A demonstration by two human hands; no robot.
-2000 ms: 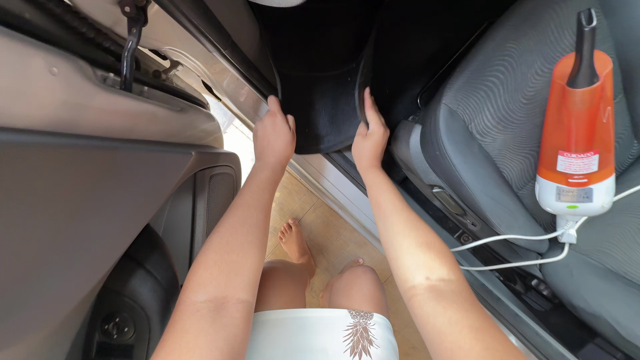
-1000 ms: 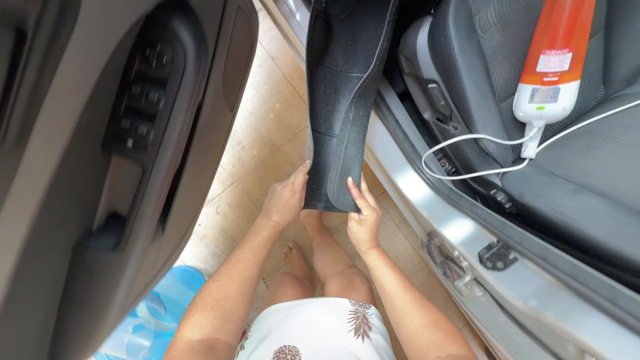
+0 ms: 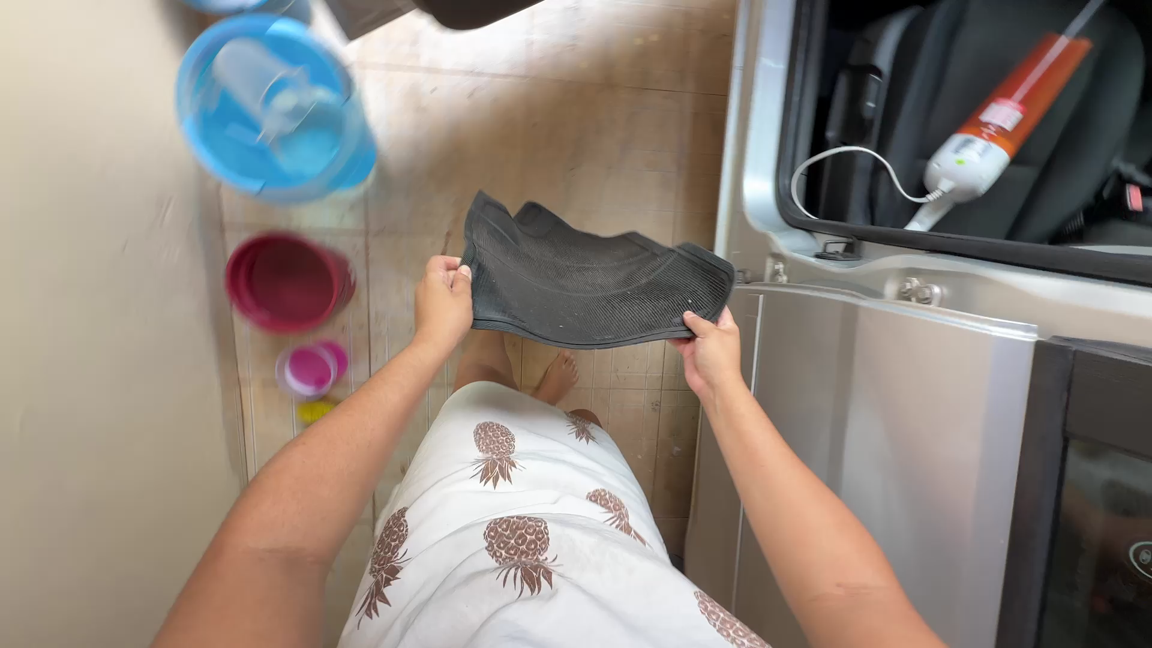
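Note:
A black rubber car floor mat [image 3: 585, 283] with a ribbed surface is held out in front of my body, above the tiled floor. My left hand [image 3: 445, 301] grips its left edge, thumb on top. The near right corner is pinched in my right hand [image 3: 711, 346], with the thumb over the mat and the fingers under it. The mat bends along its length, and its far edge is wavy. Small light specks show on it.
Beside the wall at left stand a blue bucket [image 3: 270, 112] with a clear container inside, a dark red bucket [image 3: 288, 282] and a small pink container [image 3: 310, 369]. At right are the silver car's door [image 3: 837, 432] and an orange and white handheld vacuum [image 3: 1008, 117] on the seat.
The mat, inside the car's footwell two seconds ago, is now fully outside it, held in both hands. The view has swung strongly, bringing the buckets into sight.

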